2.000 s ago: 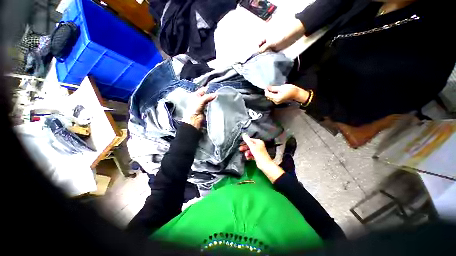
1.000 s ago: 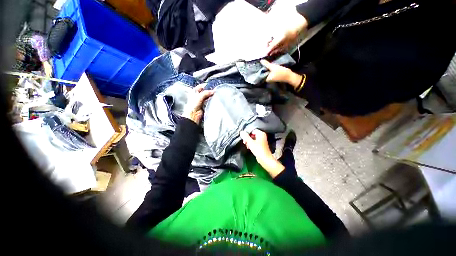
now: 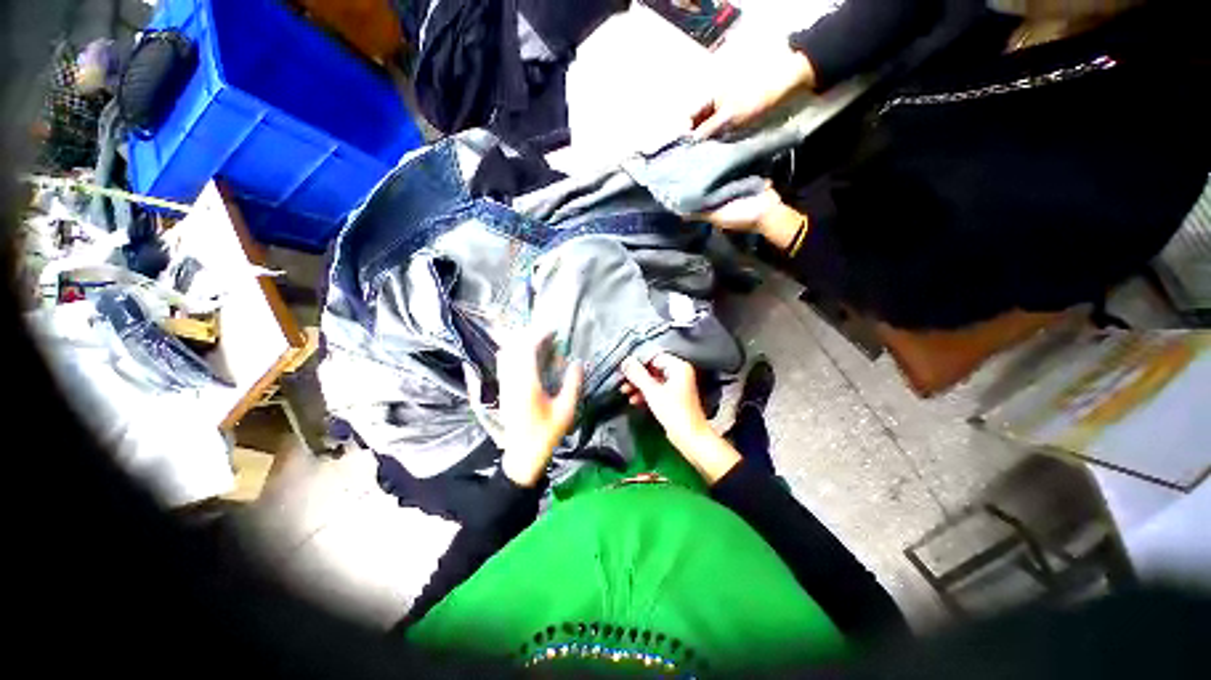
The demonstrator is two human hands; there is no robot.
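A grey-blue denim garment [image 3: 591,295], pale inner face up, lies on a garment pile [image 3: 385,385] in front of the green top. My left hand [image 3: 534,412] is low on the garment near the green top, its thumb and fingers apart, with no cloth clearly between them. My right hand [image 3: 667,388] pinches the garment's seamed edge between thumb and fingers. Whether it also holds a small tool cannot be told. Darker blue denim [image 3: 399,219] with stitched strips lies at the pile's far left.
A person in black [image 3: 983,199] at the right handles grey denim [image 3: 724,173] beside a white table [image 3: 631,80]. A blue crate [image 3: 286,126] and a wooden-edged table [image 3: 252,312] stand left. Dark garments [image 3: 472,73] lie at the top. A metal-framed stool [image 3: 989,551] stands lower right.
My left hand has left the upper part of the garment and come down towards the green top. My right hand stays at the edge, slightly further left. The other person's hands have shifted on their cloth.
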